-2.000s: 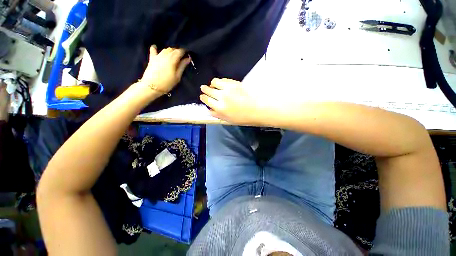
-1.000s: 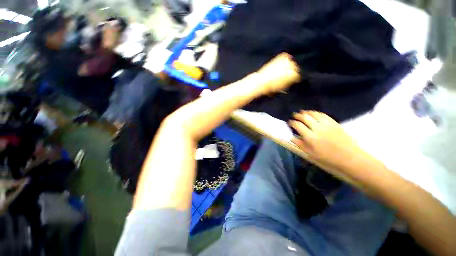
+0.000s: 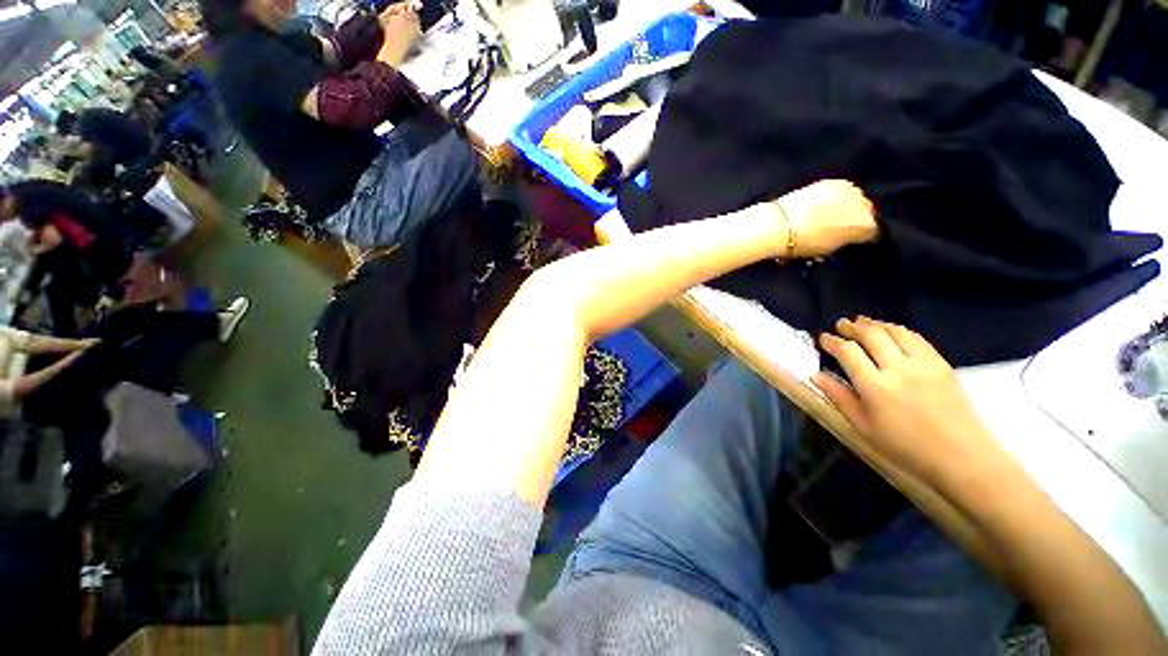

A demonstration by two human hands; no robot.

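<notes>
A large plain black cloth lies in soft folds over the white table in front of me. My left hand is curled in a fist on the cloth and appears to grip a fold; its fingertips are hidden. My right hand is nearer the table's front edge, open, with fingers slightly apart. Its fingertips touch the cloth's near edge and it holds nothing.
A blue basket with a yellow cone stands left of the cloth. Black embroidered pieces hang left, above green floor. A blue crate is below the table. A seated person works at the upper left. A metal disc lies right.
The view has swung left, showing more floor and people. The snips and dark strips have left the picture. My left hand has closed more; my right hand stays near the cloth's edge.
</notes>
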